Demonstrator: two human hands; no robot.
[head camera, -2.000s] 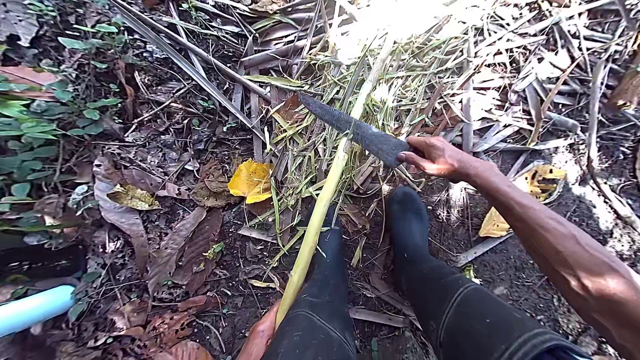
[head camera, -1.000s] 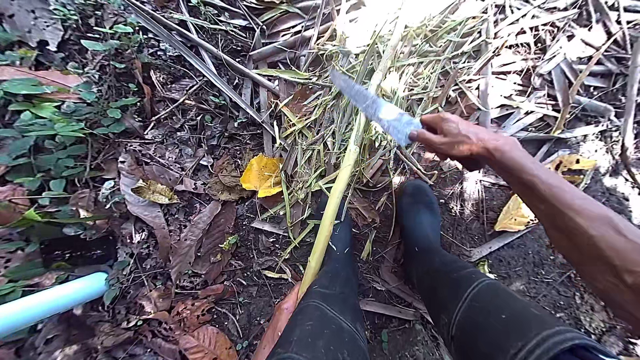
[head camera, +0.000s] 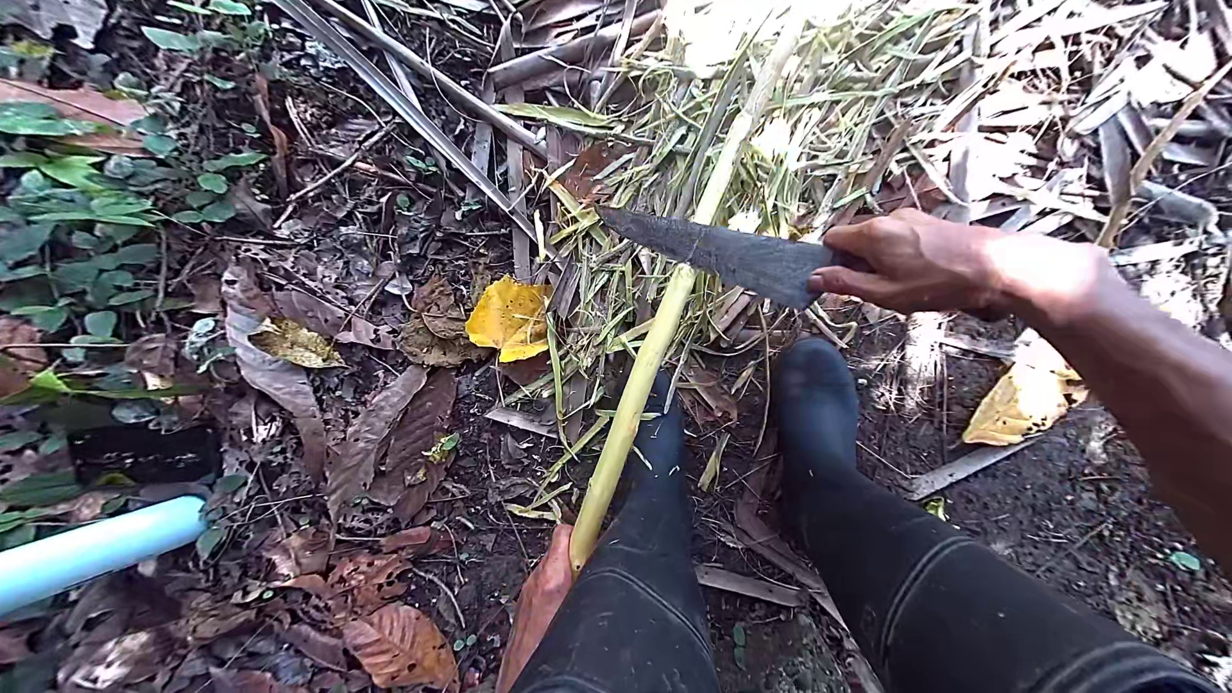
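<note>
My right hand (head camera: 905, 262) is closed around the handle end of a large dark-bladed knife (head camera: 722, 255). The blade points left and lies across a long pale yellow-green stalk (head camera: 635, 395), touching or just above it; which, I cannot tell. The stalk runs from the bright litter at the top down to my left hand (head camera: 541, 606), which grips its lower end beside my left boot. Most of that hand's fingers are hidden behind the stalk and the leg. Thin green-yellow shavings (head camera: 616, 279) lie under and around the stalk.
My black rubber boots (head camera: 818, 404) stand on dark soil either side of the stalk's lower part. A light blue pipe (head camera: 96, 553) enters at lower left, near low green plants (head camera: 87, 212). A yellow leaf (head camera: 510, 320), brown leaves and dry fronds (head camera: 414, 111) cover the ground.
The knife blade in my right hand has moved and turned, its face pale and bright one second ago and dark now. My left hand keeps hold of the stalk's lower end.
</note>
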